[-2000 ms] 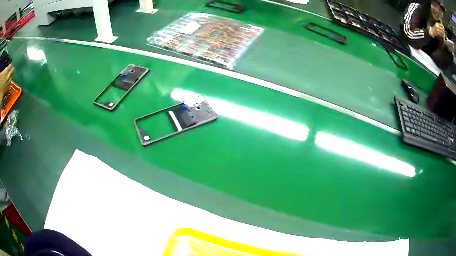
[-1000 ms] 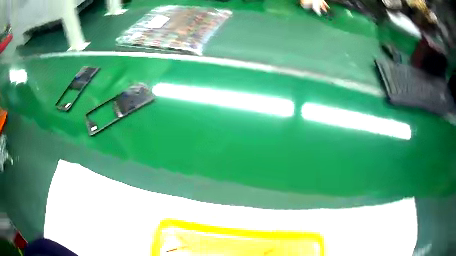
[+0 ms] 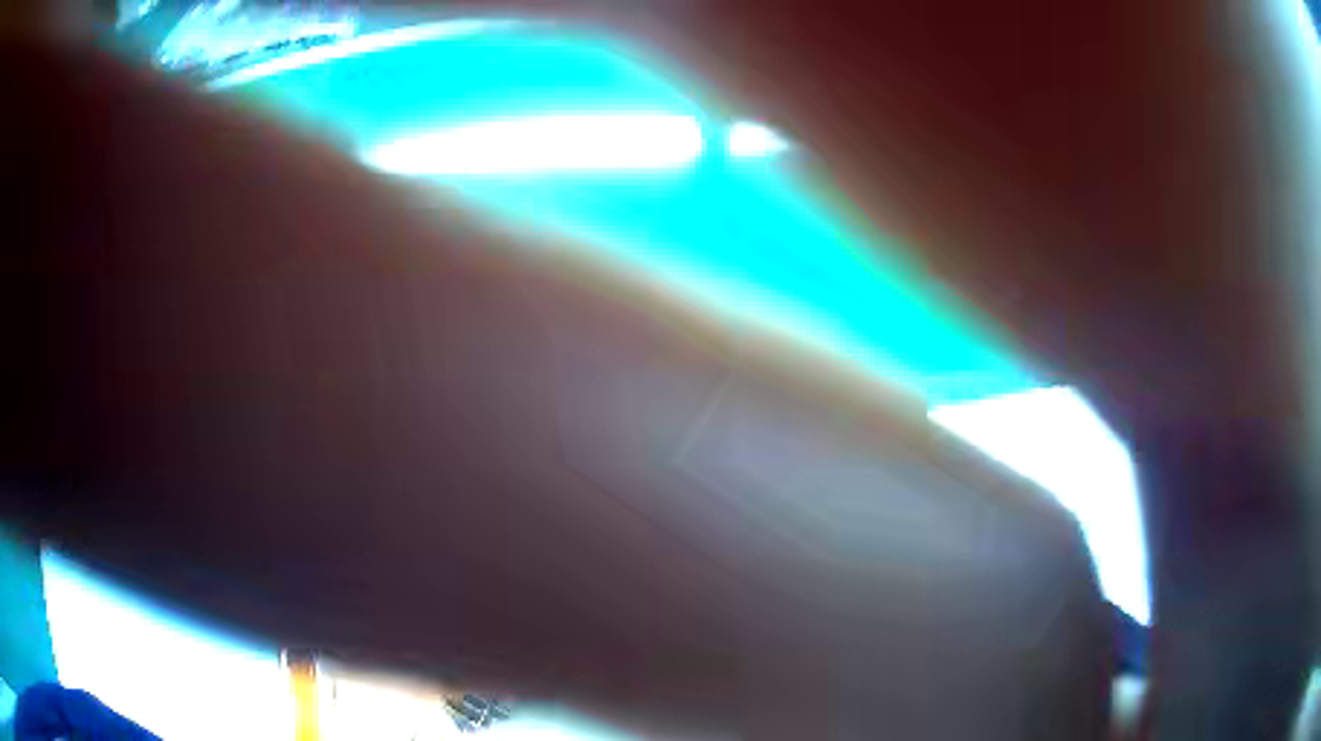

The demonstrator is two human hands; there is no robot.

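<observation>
Two large, dark, blurred shapes cover most of the view, very close to the lens. They look like fingers or parts of a hand; which hand is unclear. One band (image 3: 478,391) runs from the left to the lower right, the other shape (image 3: 1072,159) fills the upper right. No fingertips or held thing can be made out. The white sheet (image 3: 160,615) shows in part below, with an orange-yellow strip of the tray (image 3: 304,702) and small dark thin marks beside it. No phone mid-frame is visible.
The belt (image 3: 609,203), tinted cyan here, shows between the dark shapes with bright light reflections. Part of the clear pack (image 3: 261,32) is at the upper left, beyond the pale rail (image 3: 362,47). Dark blue cloth (image 3: 73,717) is at the lower left corner.
The dark shapes have come in front of the lens and hide most of the bench, the phone mid-frames and the keyboard. The colours have shifted from green to cyan.
</observation>
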